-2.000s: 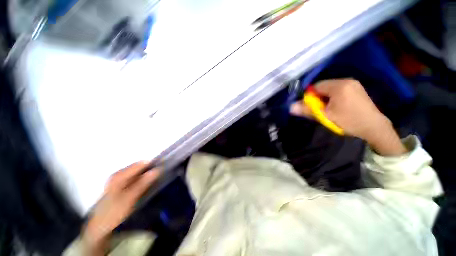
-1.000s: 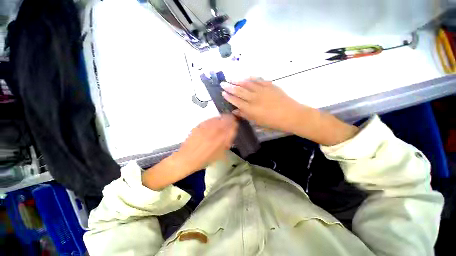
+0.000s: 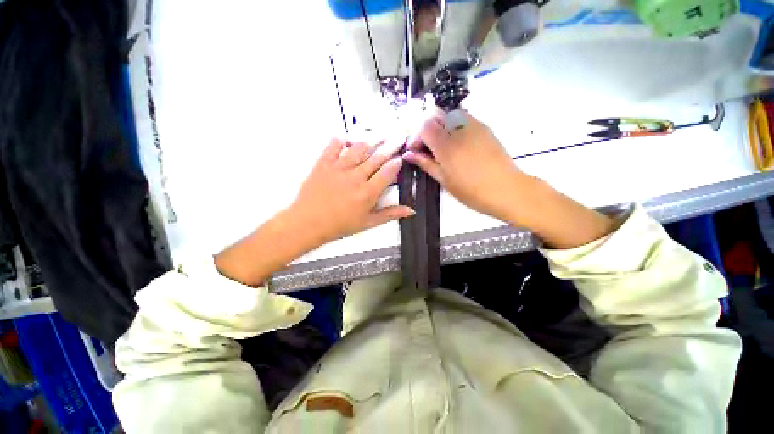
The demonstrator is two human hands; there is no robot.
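A dark strip [image 3: 420, 233], with a lighter line along its length, runs from the presser foot area [image 3: 414, 108] down over the table's front edge to my jacket. My left hand [image 3: 356, 185] lies on the table at the strip's left side, fingers spread, fingertips near the needle area and thumb over the strip. My right hand [image 3: 454, 153] holds the strip's upper part between thumb and fingers, just right of and below the needle area. Bright glare hides the needle tip and the strip's far end.
The sewing machine head [image 3: 424, 42] is above my hands. Thread snips [image 3: 630, 128] lie at the right, with yellow-orange handles [image 3: 761, 134] at the far right. Black cloth [image 3: 76, 161] hangs at the left. Blue crates [image 3: 64, 373] stand below. A ruler band [image 3: 488, 244] lines the front edge.
The view has shifted closer to the machine head. Both hands have moved up toward the needle, and the strip now lies straighter. My left hand has flattened beside it.
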